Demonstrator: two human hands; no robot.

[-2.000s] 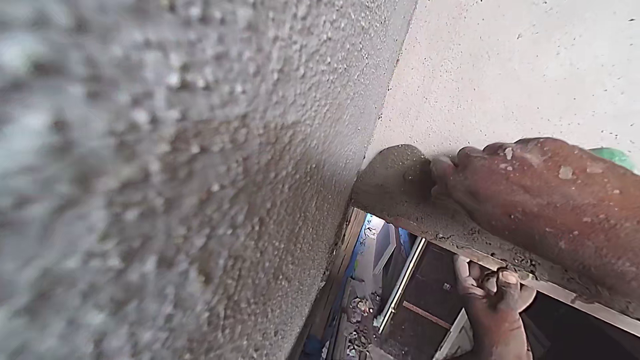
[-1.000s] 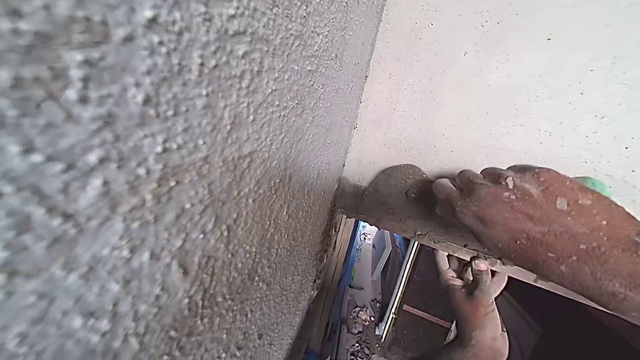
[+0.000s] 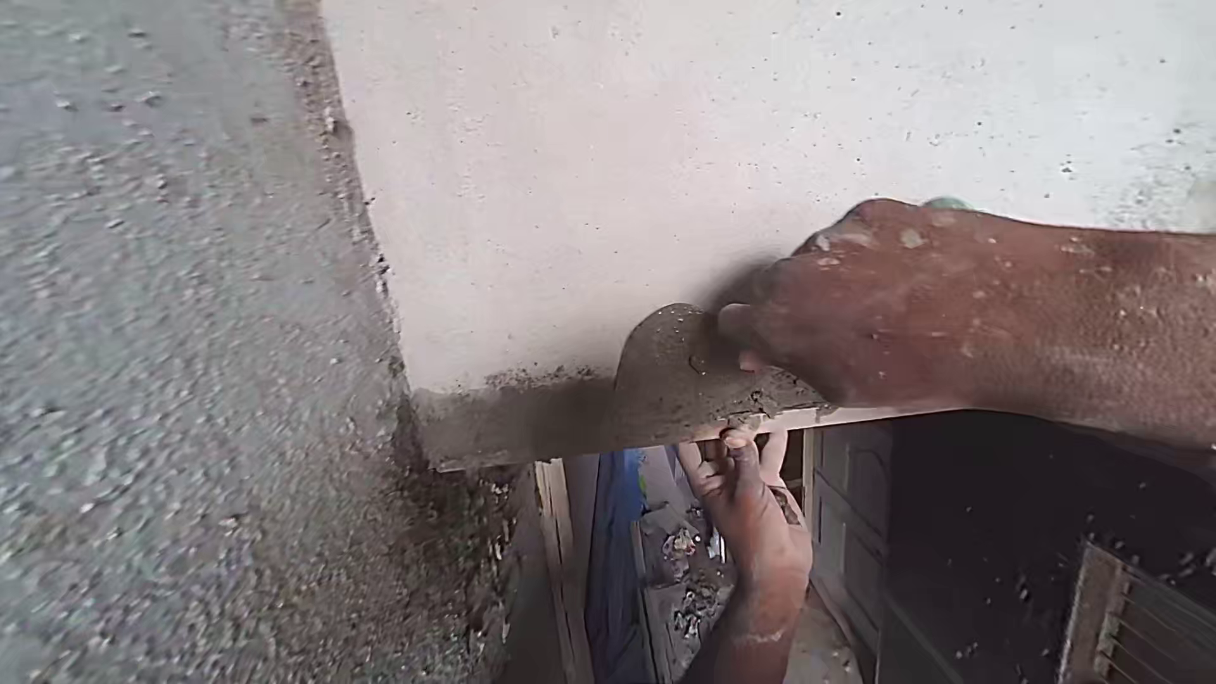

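Observation:
My right hand [image 3: 874,304] is closed on a trowel, coming in from the right. The trowel's rounded blade [image 3: 670,366], coated in grey mortar, lies flat on a band of wet mortar [image 3: 518,418] along the pale wall's lower edge. A bit of green, perhaps the handle, shows behind the hand. From below, my left hand [image 3: 750,503] reaches up, its thumb and fingertips on a thin pale strip [image 3: 807,418] at that edge, just under the blade. The fingers' far side is partly hidden.
A rough grey rendered wall [image 3: 190,380] fills the left side and meets the smooth pale wall [image 3: 570,190] in a corner. Below the edge are upright timber [image 3: 560,560], blue sheeting [image 3: 613,560], rubble [image 3: 693,608] and a panelled door [image 3: 845,522].
The view has shifted, showing more of the pale wall and the opening below. The trowel blade now lies farther from the corner, and a band of mortar shows between them.

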